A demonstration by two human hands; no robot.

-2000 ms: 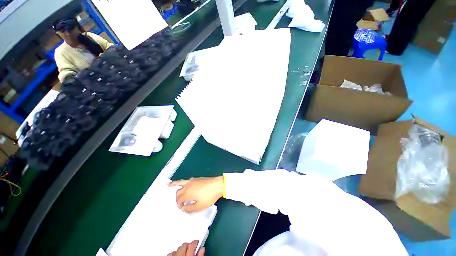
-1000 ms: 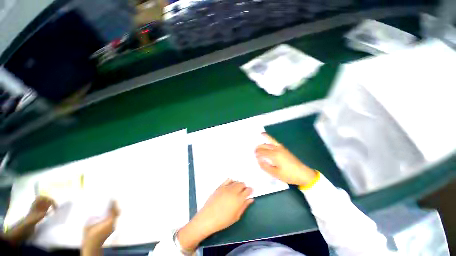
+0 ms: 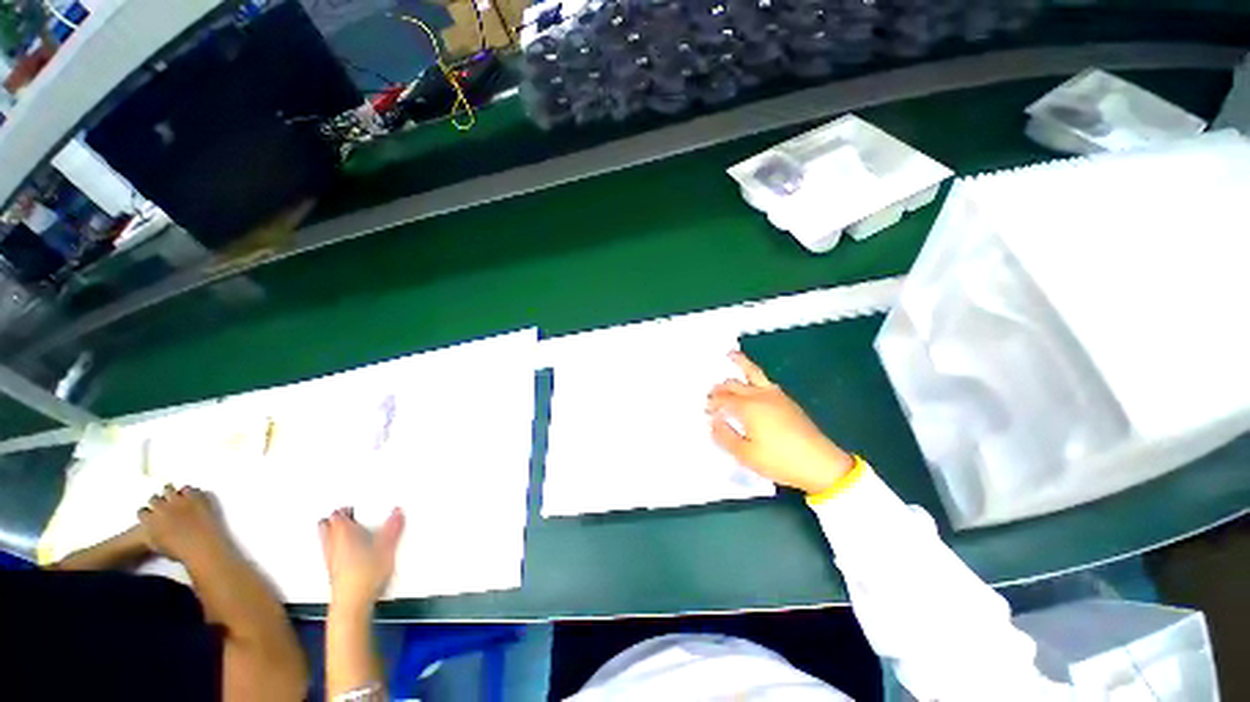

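Note:
A white rectangular tray (image 3: 631, 425) lies on the green bench in front of me, its right edge under my right hand. My right hand (image 3: 775, 432), with a yellow wristband, rests on it with bent fingers; a pale spot shows between them, and I cannot tell if it is an item. My left hand (image 3: 362, 551) is to the left with thumb and fingers apart, fingertips at a long white work sheet (image 3: 466, 480); I see nothing held. Small yellow and purplish marks or items show faintly on the sheet. A large nested tray stack (image 3: 1097, 329) stands to the right.
Two blister trays, one nearer (image 3: 843, 178) and one further right (image 3: 1110, 117), sit on the green belt. Black parts (image 3: 768, 55) line the far side. A coworker's hand (image 3: 178, 521) is on the sheet at left. A white box (image 3: 1124, 651) is low right, a blue stool (image 3: 452, 651) below the bench.
My view has swung left and steadied. My left hand has moved from the tray to the work sheet on the left. My right hand remains at the tray's right side.

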